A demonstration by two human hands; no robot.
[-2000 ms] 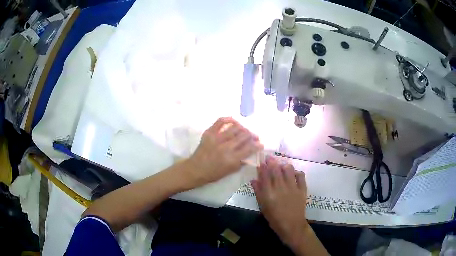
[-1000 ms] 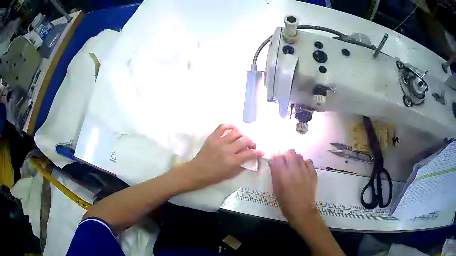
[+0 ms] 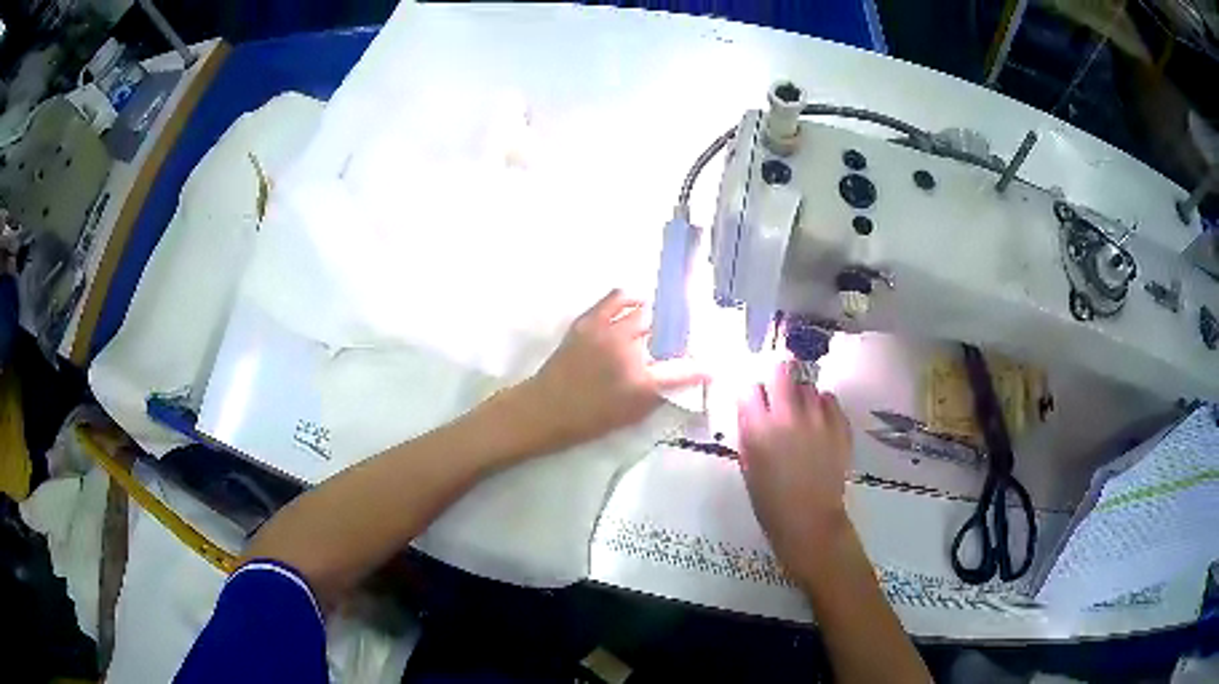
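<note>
White fabric (image 3: 535,515) lies over the table left of the sewing machine (image 3: 922,241), overexposed under the lamp (image 3: 672,287). My left hand (image 3: 602,374) lies on the fabric just left of the needle area, its fingertips near the lamp. My right hand (image 3: 795,441) is at the front of the machine head, fingertips in the glare below it. The fabric edge between the hands, the presser foot and the needle are lost in the glare. What each hand's fingertips grip cannot be told.
Black-handled shears (image 3: 996,521) and silver thread snips (image 3: 922,437) lie right of my right hand, by a tan piece (image 3: 946,394). A work sheet (image 3: 1136,508) stands at the right. A printed scale (image 3: 722,552) runs along the front edge. A blue trough (image 3: 247,100) is at the left.
Both hands have moved toward the needle area, the right hand now under the machine head. The fabric has shifted with them. The small white folded edge seen at my left fingertips no longer shows clearly.
</note>
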